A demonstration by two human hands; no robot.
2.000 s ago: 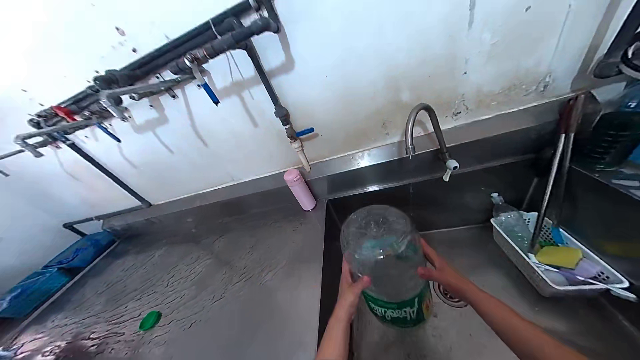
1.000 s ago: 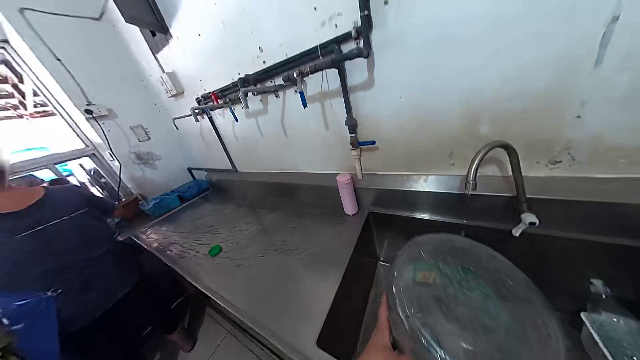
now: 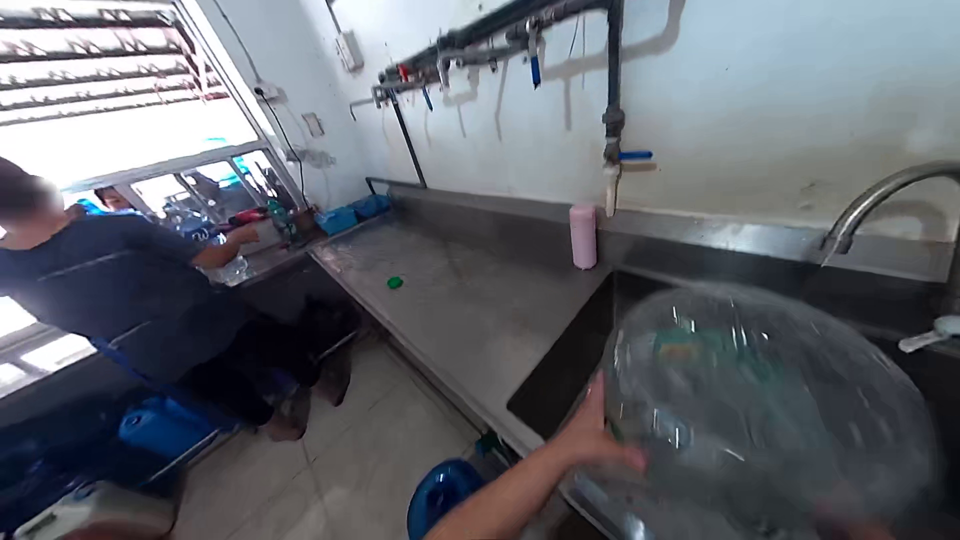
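A large clear plastic water bottle (image 3: 757, 405) fills the lower right of the head view, blurred, held up over the near part of the stainless steel sink (image 3: 566, 367). My left hand (image 3: 596, 442) grips its left side, thumb and fingers against the plastic. My right hand (image 3: 855, 521) shows only faintly at the bottle's lower right, mostly hidden by it. Green and yellow label parts show through the wall. On the steel counter (image 3: 472, 292) left of the sink lies a green cap (image 3: 394, 283). A pink bottle (image 3: 583, 237) stands by the sink's back left corner.
A curved steel faucet (image 3: 862, 210) rises behind the sink, its white handle (image 3: 934, 334) at the right. Pipes with blue-handled valves run along the wall. A person in a dark shirt (image 3: 127, 277) stands at the left by the window. A blue container (image 3: 446, 495) is on the floor below the counter.
The view has swung left. The large bottle has been raised and turned from its earlier place over the sink, where its green label faced me. The person at the left now shows more fully.
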